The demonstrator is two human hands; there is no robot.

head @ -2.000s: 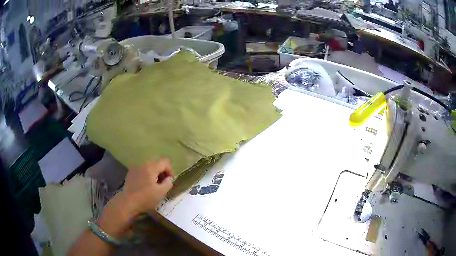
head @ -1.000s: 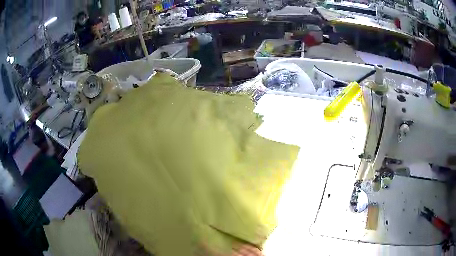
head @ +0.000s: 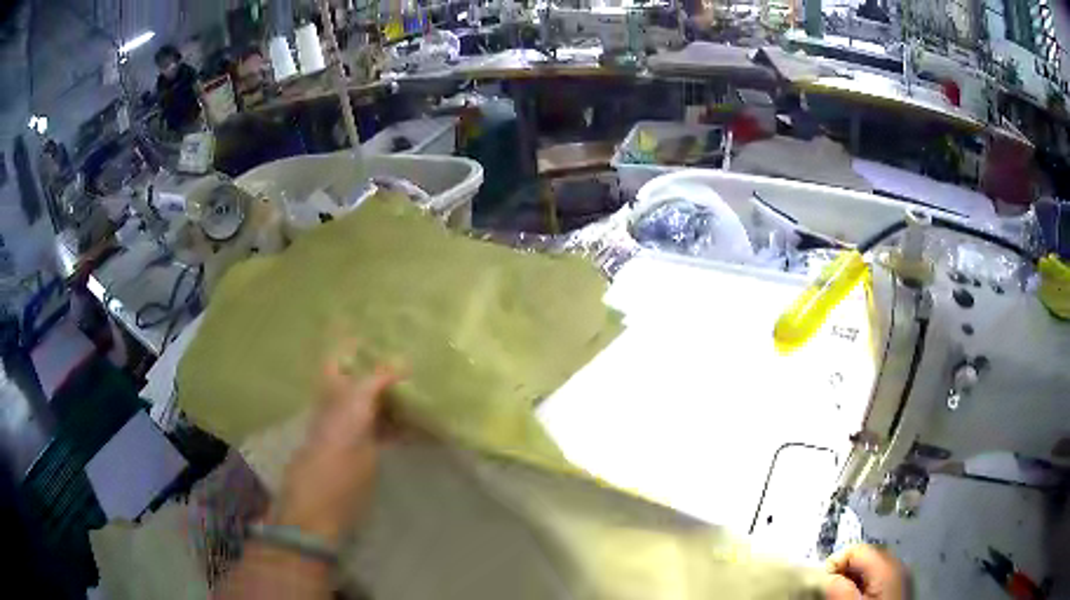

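An olive-green cloth panel (head: 587, 516) stretches across the front of the table, blurred. My left hand (head: 334, 457), with a bracelet at the wrist, grips its upper left edge. My right hand (head: 871, 574), cut off by the bottom edge, pinches its right end just in front of the presser foot. The stack of olive panels (head: 352, 293) with ragged edges lies behind my left hand. The sewing machine head (head: 1009, 340) stands at the right, with its presser foot and needle (head: 835, 527) partly visible above my right hand.
A yellow lamp (head: 821, 302) is left of the machine head. Orange-red handled snips (head: 1011, 574) lie at the right. White tubs (head: 464, 188) stand behind the stack. Pale cloth pieces (head: 147, 557) are at the lower left. A person (head: 176, 88) is in the far left background.
The panel has been drawn rightward in front of the stack, its right end now near the presser foot. Both hands now show on it. The view has shifted slightly.
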